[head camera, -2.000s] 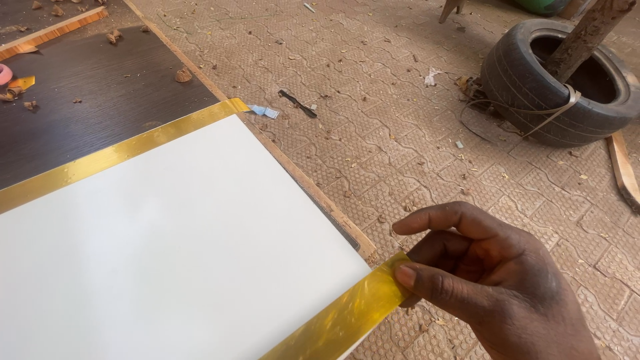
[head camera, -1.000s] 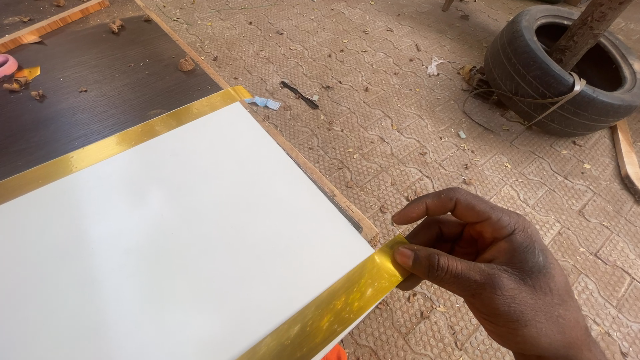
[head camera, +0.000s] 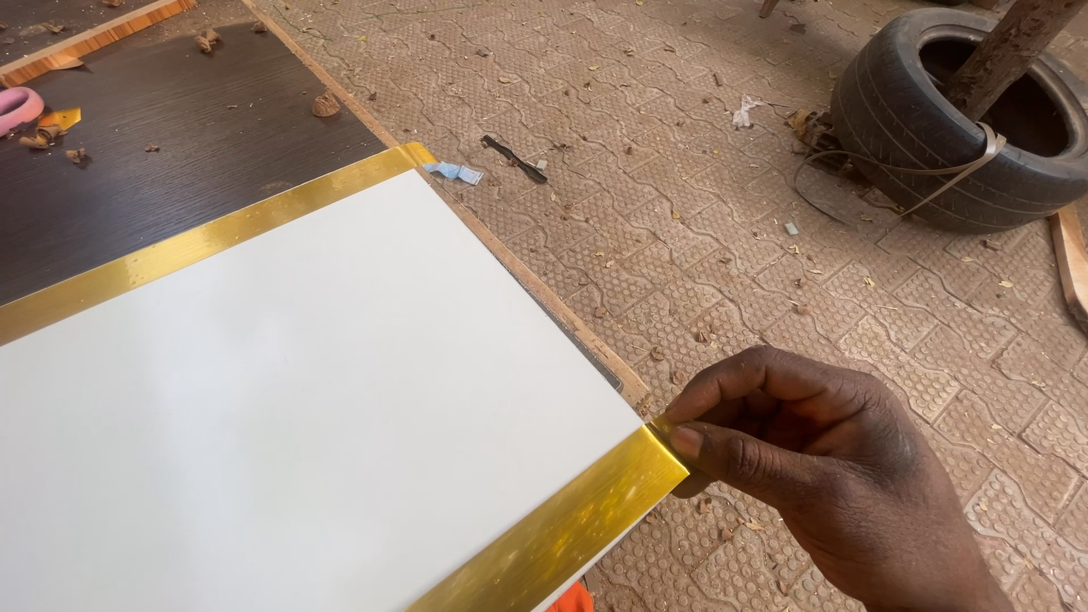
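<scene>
A glossy white panel (head camera: 323,382) lies on a dark wood-grain board (head camera: 212,110). Along its far edge runs a strip of shiny gold tape (head camera: 212,234), whose end reaches past the panel's corner. Another gold tape strip (head camera: 561,527) lies along the near edge. At the right corner, my right hand (head camera: 790,467) pinches the end of this near strip between thumb and fingers, and the strip is bent at the panel's edge there. My left hand is outside the view.
A pink ring-shaped object (head camera: 19,109), brown shavings (head camera: 325,104) and an orange-striped wooden strip (head camera: 93,42) lie on the dark board. Beyond its edge is paved ground (head camera: 595,212) with a black strip (head camera: 514,159). A tyre (head camera: 918,144) surrounds a wooden post (head camera: 1003,59).
The end of the near gold strip, flat between my right fingers earlier, is now bent at the panel's corner. My right fingers have closed in around it there.
</scene>
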